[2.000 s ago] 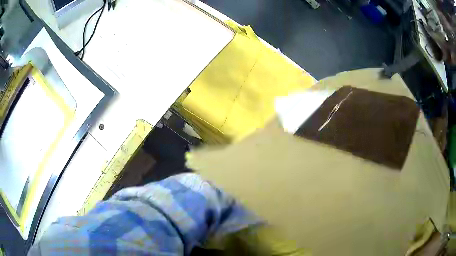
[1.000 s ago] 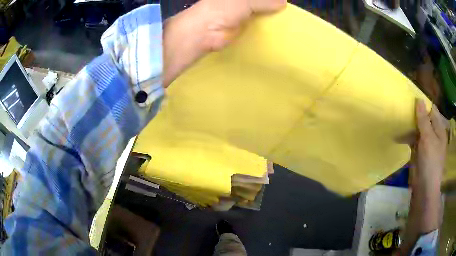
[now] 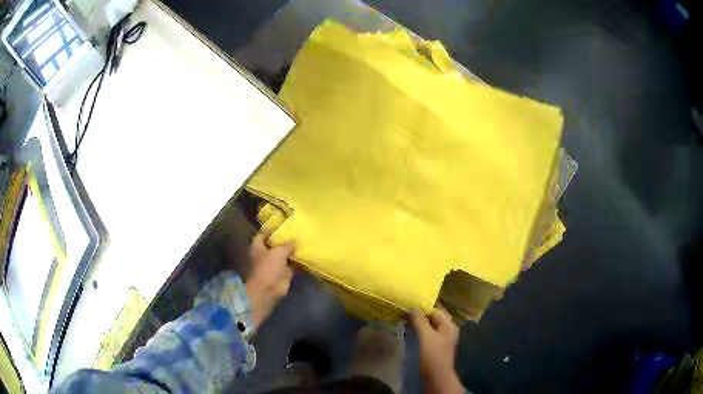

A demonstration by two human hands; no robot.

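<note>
A yellow panel [image 3: 401, 154] lies spread on top of the stack of cut panels [image 3: 549, 231], right of the white table. Its near edge has notches at the left and right corners. My left hand [image 3: 270, 271] holds the near left corner, with fingertips under or behind the edge. My right hand [image 3: 436, 332] pinches the near edge beside the right notch. Layered edges show below and to the right of the top panel.
The white machine table [image 3: 185, 131] fills the left, its corner close to the stack. On it are a control screen [image 3: 48, 42], dark snips with cord [image 3: 117, 48] and a yellow-edged template frame [image 3: 35, 269]. My feet are below the stack.
The panel held up in the air between both hands is now down flat on the stack. Both hands have moved down to its near edge. The view has turned toward the stack.
</note>
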